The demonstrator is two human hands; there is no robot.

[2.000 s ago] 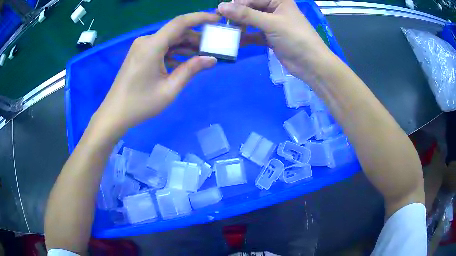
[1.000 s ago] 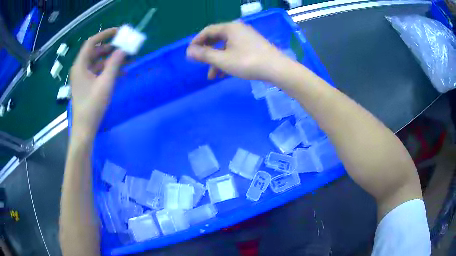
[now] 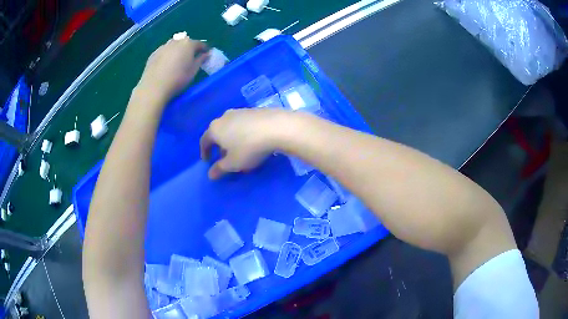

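My left hand [image 3: 174, 65] reaches over the green belt beyond the blue bin's far rim. A pale, blurred block [image 3: 215, 61] lies at its fingertips; I cannot tell whether the fingers grip it. A white unit [image 3: 180, 36] shows just behind the hand. My right hand [image 3: 243, 143] hovers over the blue bin [image 3: 180, 205], fingers curled and apart, with nothing seen in it. Clear plastic covers [image 3: 271, 234] lie loose along the bin's near side, and more lie at its right side, partly hidden under my right forearm.
White units with thin tails [image 3: 99, 126] are scattered on the green belt [image 3: 149, 31]. A pale metal rail [image 3: 339, 23] edges the belt. A crumpled clear plastic bag [image 3: 507, 37] lies on the dark work surface [image 3: 398, 75] at upper right.
The view has shifted. The white unit held up in my left hand is no longer seen raised there; that hand has moved over the belt. My right hand is lower, over the bin.
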